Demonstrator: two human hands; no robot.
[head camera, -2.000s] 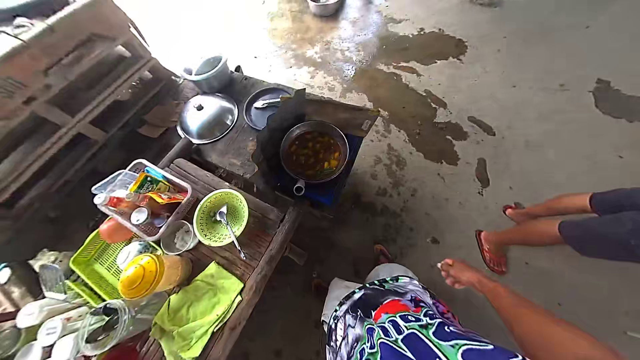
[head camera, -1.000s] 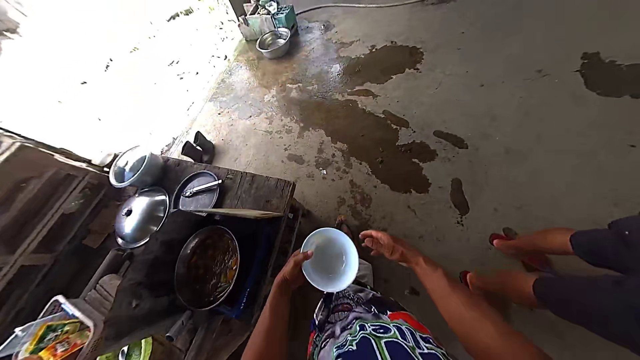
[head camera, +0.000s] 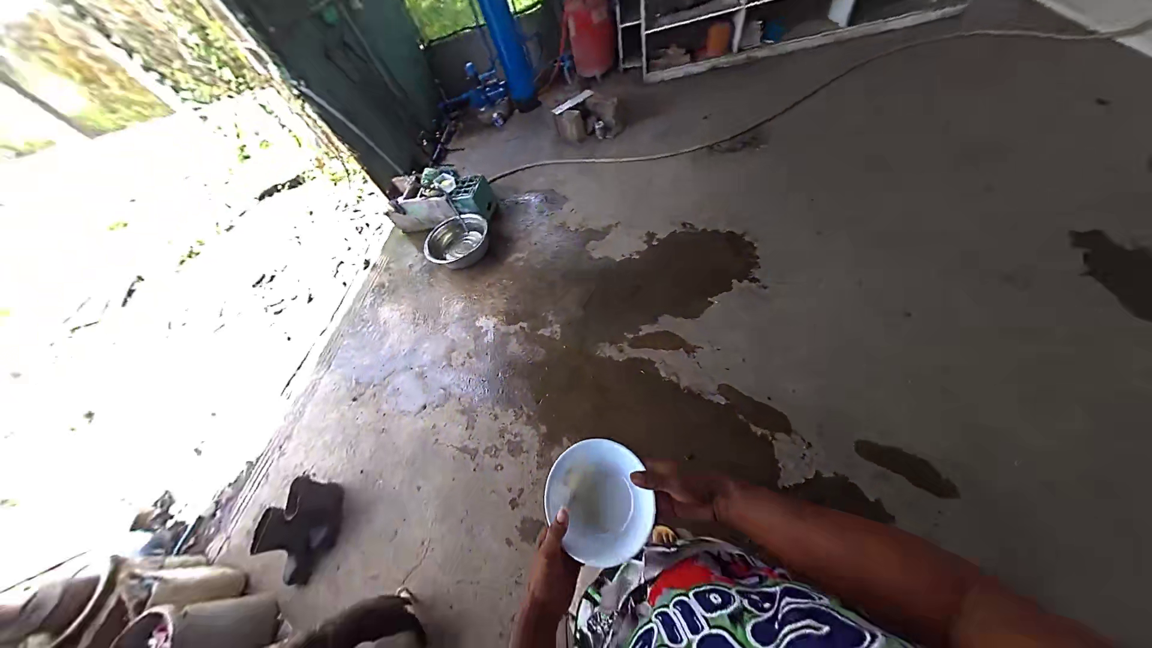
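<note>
A white bowl (head camera: 600, 502) is held in front of my body, low in the middle of the head view. My left hand (head camera: 553, 562) grips its lower left rim, with the thumb over the edge. On the right side of the bowl, my right hand (head camera: 679, 490) has its thumb on the rim and its fingers beneath. The bowl's inside looks wet or holds a little pale liquid; which of these I cannot tell.
A metal basin (head camera: 457, 241) stands on the concrete floor beside a green crate (head camera: 474, 195). A hose (head camera: 720, 142) runs across the floor. Wet patches (head camera: 670, 279) spread ahead. Dark boots (head camera: 301, 526) and several sacks (head camera: 202, 621) lie at the lower left.
My left hand was on the bowl one second ago while my right was apart from it; now both hold it. The view has swung from the table and pan toward the floor.
</note>
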